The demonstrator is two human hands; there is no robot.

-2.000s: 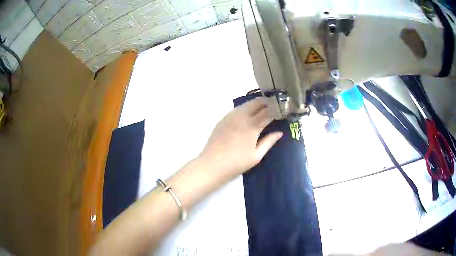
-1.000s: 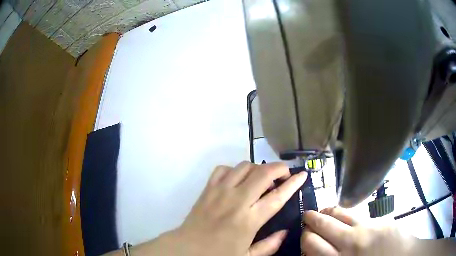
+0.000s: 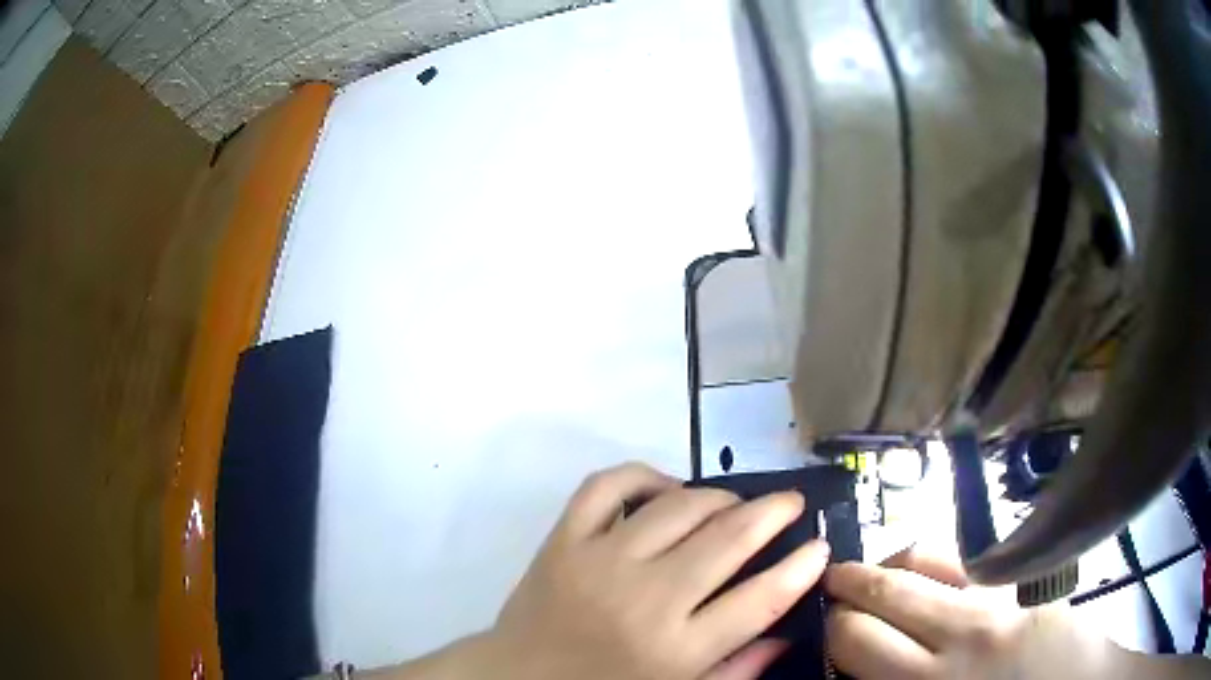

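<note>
A black garment panel [image 3: 764, 486] lies at the machine with its top edge just below the yellow-marked presser foot [image 3: 854, 462]. A zipper tape [image 3: 839, 529] runs along its right edge. My left hand [image 3: 664, 571] lies flat on the panel, fingers spread, fingertips beside the zipper. My right hand [image 3: 930, 622] is at the right edge, its fingertips closed on the zipper tape. The needle is hidden under the machine head [image 3: 850, 239]. The lower part of the panel is hidden by my hands and the frame's bottom edge.
Another black panel [image 3: 276, 505] lies at the left, beside the orange tape [image 3: 246, 306]. Brown cardboard [image 3: 93, 372] is at far left. A small black scrap [image 3: 426, 76] lies near the brick wall [image 3: 266, 47]. The slide plate [image 3: 744, 326] is left of the head. Black strips lie at far right.
Since the oldest frame, the view has moved closer to the machine head and my right hand has come to the panel's edge. Over the last second, my left fingers have shifted slightly below the presser foot.
</note>
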